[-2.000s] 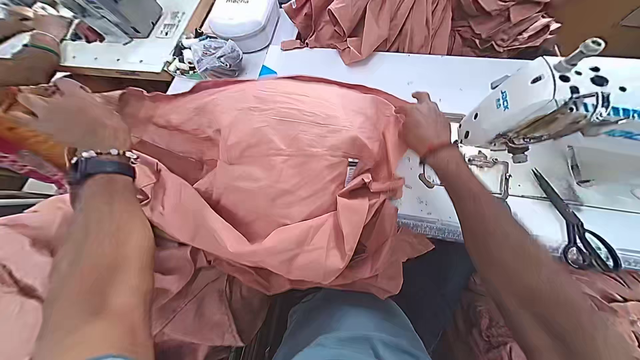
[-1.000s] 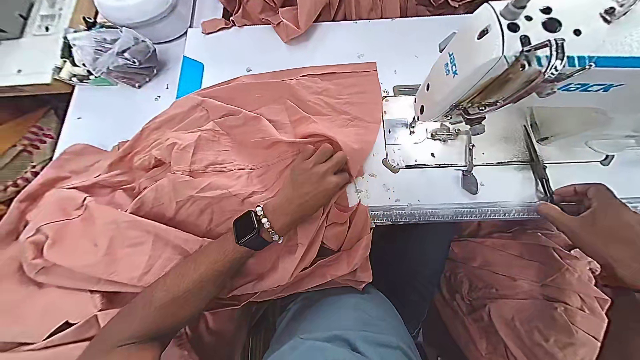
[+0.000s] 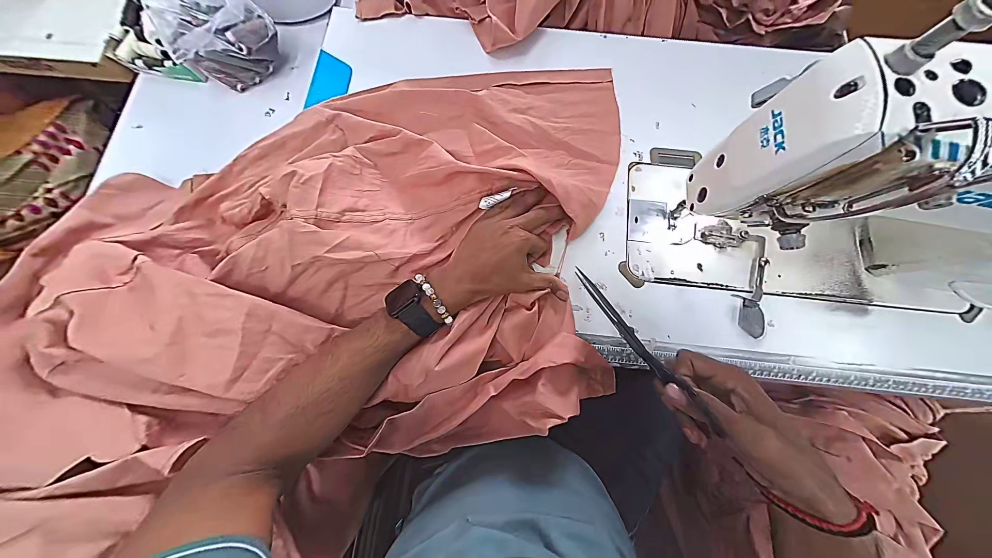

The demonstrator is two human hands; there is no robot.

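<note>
A salmon-pink garment (image 3: 372, 194) lies bunched across the sewing table. My left hand (image 3: 508, 244) presses on it near its right edge, fingers partly under a fold, gripping the cloth. A small white label (image 3: 497, 199) shows beside its knuckles, and a thin thread or strip (image 3: 563, 252) spans a gap by the thumb. In my right hand (image 3: 721, 411) are dark metal scissors (image 3: 620, 322), blades together or nearly so, tips pointing up and left just right of the garment's edge.
A Jack sewing machine (image 3: 829, 124) stands on the right, over its metal bed plate (image 3: 697, 256). A measuring tape (image 3: 775, 372) runs along the table's front edge. More pink cloth (image 3: 620, 15) lies at the back and below right. A plastic bag (image 3: 217, 39) sits upper left.
My right hand, on the cloth's edge two seconds ago, took the scissors off the machine side and has brought them left toward my left hand. The garment went from held spread to lying on the table.
</note>
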